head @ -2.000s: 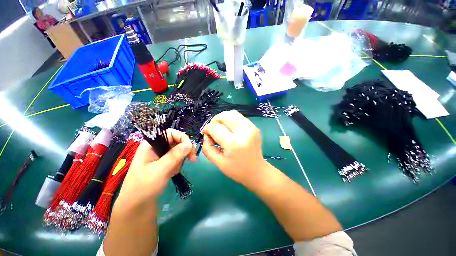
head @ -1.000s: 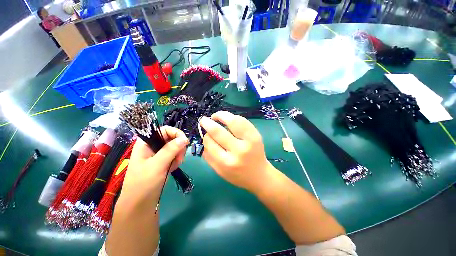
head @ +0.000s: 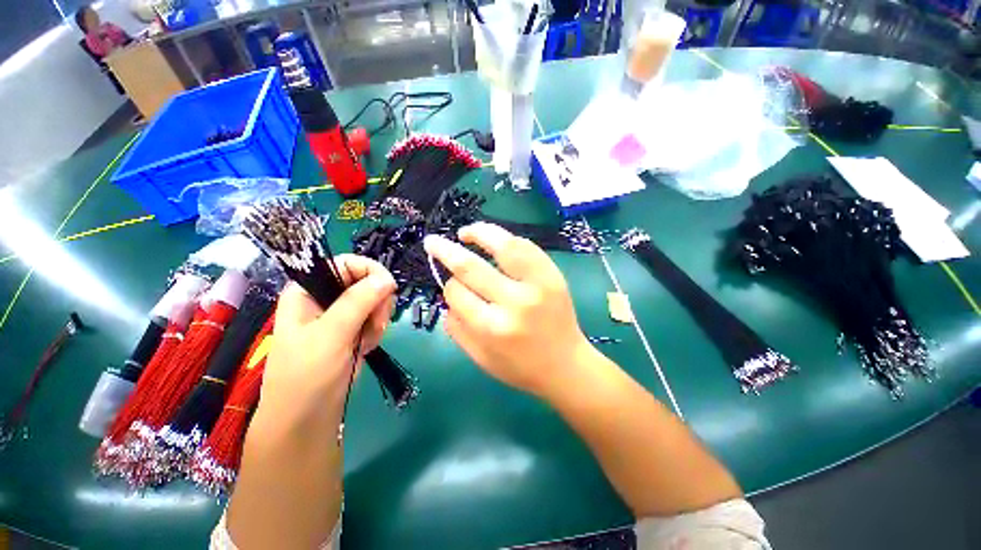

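Note:
My left hand (head: 328, 333) is closed around a sheaf of black wires (head: 312, 269) with silvery and brownish tips at the upper left; its other end shows below the hand. One loose dark wire hangs down along my left wrist. My right hand (head: 506, 306) is just right of it, fingers bent and slightly apart. A thin pale-tipped piece shows at its fingertips; whether it is gripped is not clear. A heap of small black connector housings (head: 427, 312) lies behind and between the hands, partly hidden by them.
Red wire bundles (head: 161, 376) lie at left, a blue bin (head: 204, 145) and red heat gun (head: 336, 156) at back left. A small blue tray (head: 589, 204) and plastic bags (head: 721, 140) are at the back. A black wire bundle (head: 705, 312) and larger black pile (head: 823, 247) lie at right.
My right hand's fingers have spread a little and more housings show between the hands. My left hand with the sheaf has shifted slightly left and up. The loose wire now hangs along my left wrist.

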